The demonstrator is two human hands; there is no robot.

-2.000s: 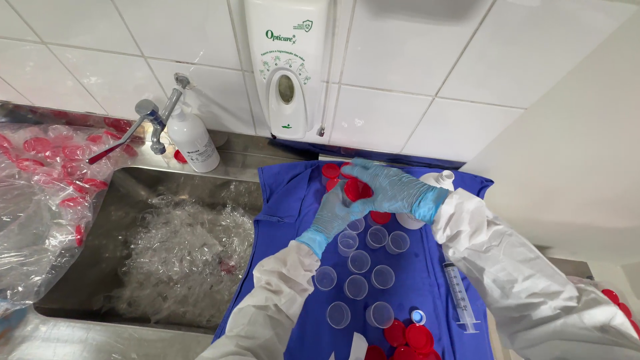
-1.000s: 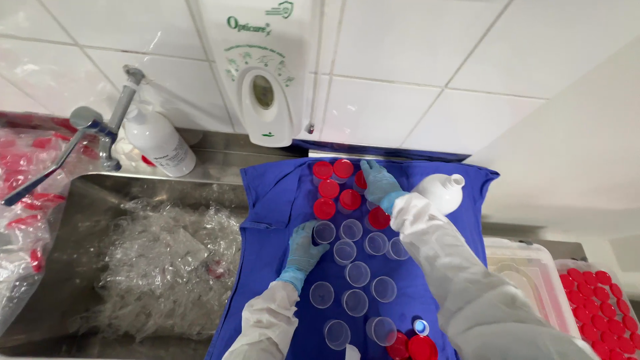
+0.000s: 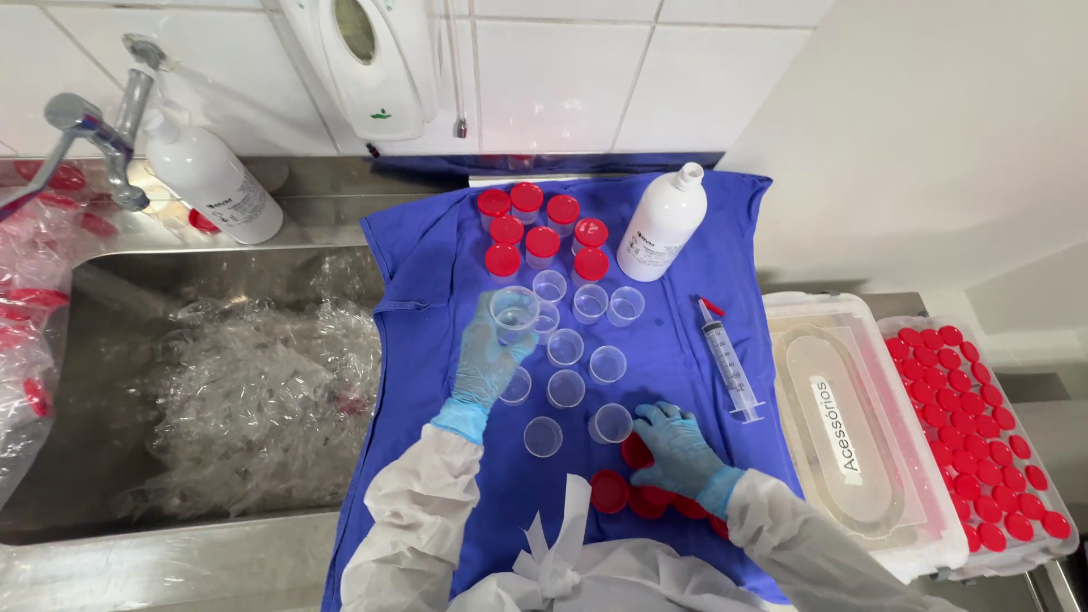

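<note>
My left hand (image 3: 493, 348), in a light blue glove, holds a clear plastic cup (image 3: 514, 308) without a lid above the blue cloth (image 3: 425, 340). My right hand (image 3: 676, 450), gloved too, rests on the loose red screw lids (image 3: 609, 491) near my body; whether its fingers grip one is hidden. Several open clear cups (image 3: 565, 388) stand between the hands. Behind them stand several cups closed with red lids (image 3: 542, 243). A white plastic bottle (image 3: 665, 223) without a cap stands at the cloth's back right, and a syringe (image 3: 728, 361) lies below it.
To the left, a steel sink (image 3: 102, 382) holds crumpled clear plastic film (image 3: 246, 416), with a faucet (image 3: 102, 136) and a second white bottle (image 3: 217, 183) behind it. On the right are a lidded plastic box (image 3: 858, 425) and a tray of red-lidded cups (image 3: 977, 433). A dispenser (image 3: 374, 68) hangs on the tiles.
My left hand has lifted an open cup. My right hand has moved from the closed cups at the back to the loose red lids near my body.
</note>
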